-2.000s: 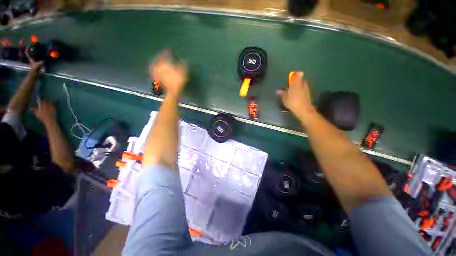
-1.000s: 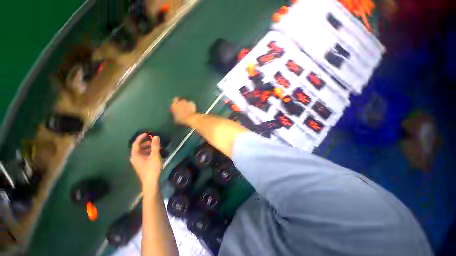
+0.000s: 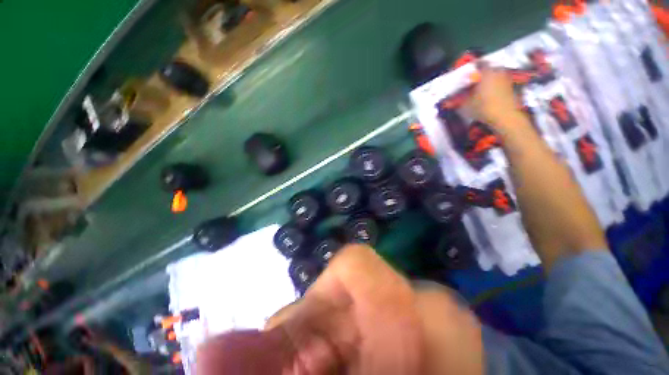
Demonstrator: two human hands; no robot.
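My left hand (image 3: 367, 315) is large, blurred and very close to the camera at the bottom centre; its fingers are curled, and I cannot tell if it holds anything. My right hand (image 3: 490, 95) is over the upper left of the white parts tray (image 3: 513, 245), its fingertips among black-and-orange inserts (image 3: 480, 143). Whether it grips one is unclear. Black round speaker units (image 3: 343, 196) stand clustered left of this tray, some hidden behind my left hand.
On the green belt are a unit with an orange strap (image 3: 179, 201) and dark units (image 3: 266, 153), (image 3: 425, 51). Another unit (image 3: 215, 233) sits by the white left tray (image 3: 227, 282). A far-right tray (image 3: 612, 80) holds dark parts. A wooden shelf (image 3: 158, 99) runs opposite.
My right hand has moved from above the belt to the parts tray. My left hand has left the unit on the belt and come close to the camera. The view has shifted.
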